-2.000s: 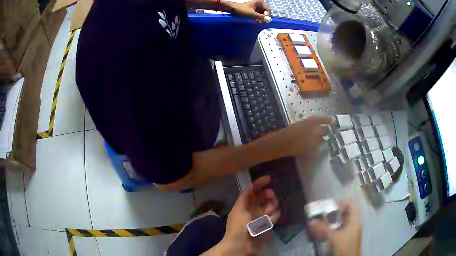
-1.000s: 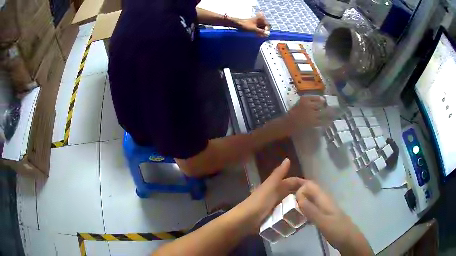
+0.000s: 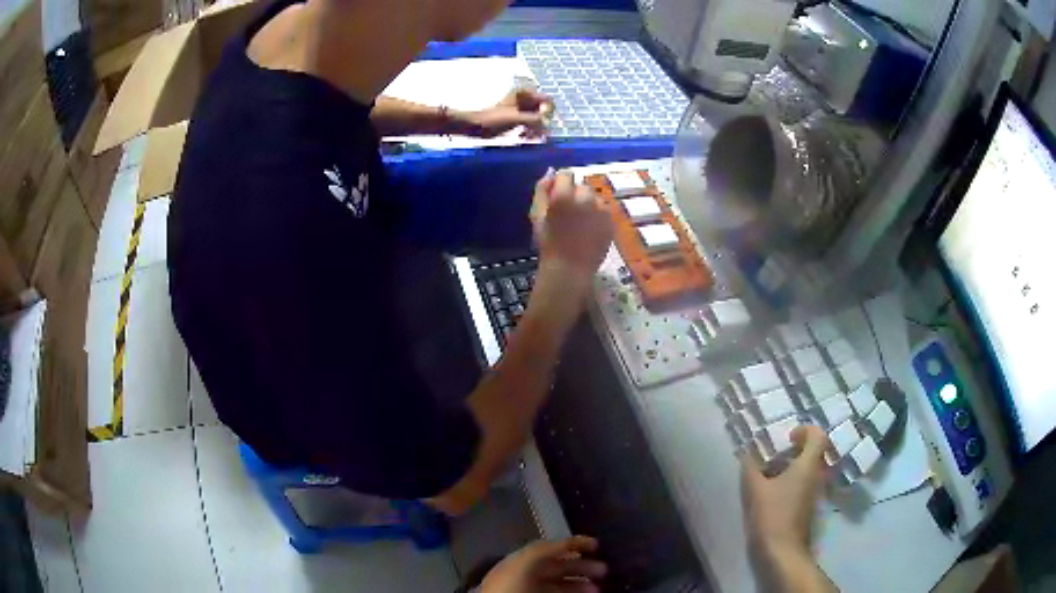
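White plastic housings [image 3: 831, 408] stand in stepped rows on the white desk. My right hand [image 3: 790, 498] is at the near left edge of these rows, its thumb and fingers around a white housing [image 3: 781, 438]; how many pieces it touches is hidden. My left hand [image 3: 544, 570] is low in the picture, cut off by the bottom edge, fingers apart, with no piece visible in it. An orange jig [image 3: 666, 269] with white pieces lies on the perforated plate [image 3: 651, 348] beyond the rows.
A coworker [image 3: 313, 266] sits on a blue stool [image 3: 347, 510] at the left, one raised hand beside the jig. A keyboard [image 3: 507, 295] is partly behind the coworker's arm. A ribbed duct [image 3: 799, 174], control panel [image 3: 952, 405] and monitor [image 3: 1007, 255] stand at the right.
My hands have separated; the three housings held between them are no longer there. My right hand moved forward to the rows. The coworker's near hand moved from the rows to beside the jig.
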